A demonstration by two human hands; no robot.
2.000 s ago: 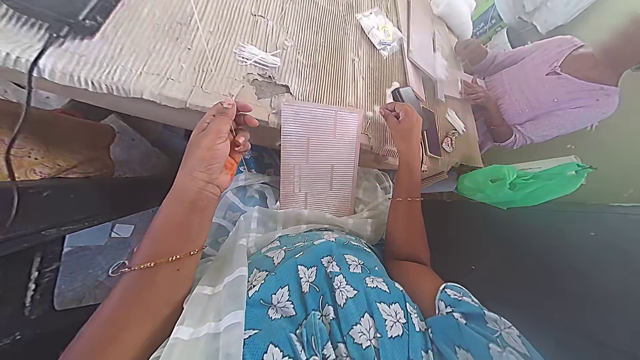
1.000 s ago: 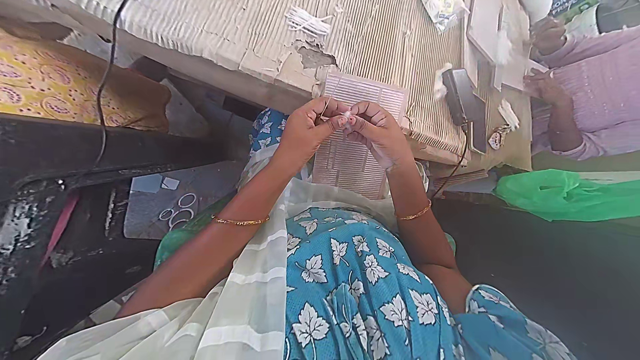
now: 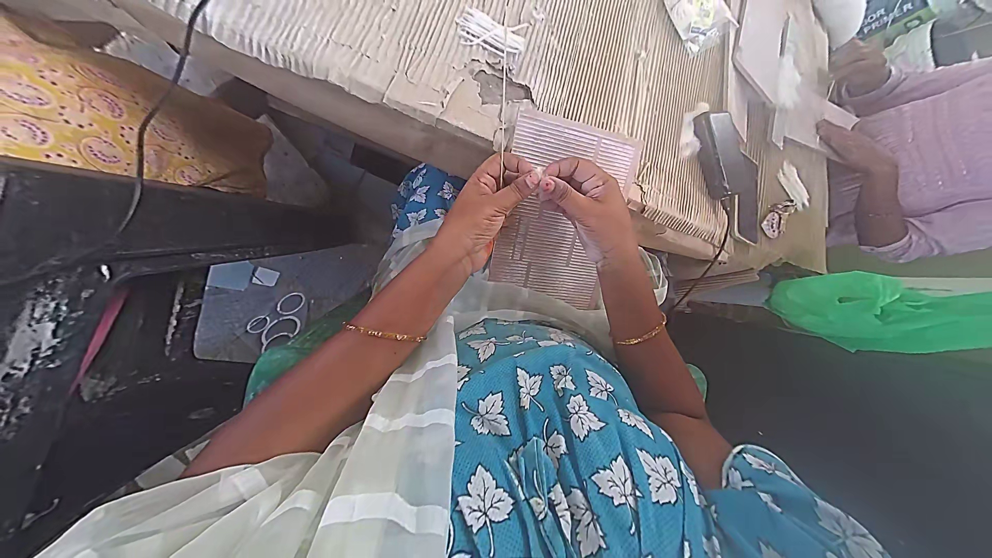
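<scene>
My left hand (image 3: 496,194) and my right hand (image 3: 585,198) meet fingertip to fingertip, pinching a small white tuft (image 3: 538,175), perhaps cotton. A thin pale string or stick (image 3: 504,85) rises from the fingers of my left hand. Beneath both hands, a ribbed translucent board (image 3: 542,252) leans from my lap against the table edge. A bundle of white cotton wicks or sticks (image 3: 490,35) lies on the table beyond my left hand.
The corrugated tabletop (image 3: 620,70) has a torn patch. On it are a black device (image 3: 721,155) with a cord and a plastic packet (image 3: 697,23). Another person's hands (image 3: 860,147) hold a pale board at right. A green plastic bag (image 3: 868,306) lies below them; a black cable hangs at left.
Two seconds ago my hands were apart, on either side of the ribbed board; by one second ago their fingertips had met over it, and they are still together. The view has shifted.
</scene>
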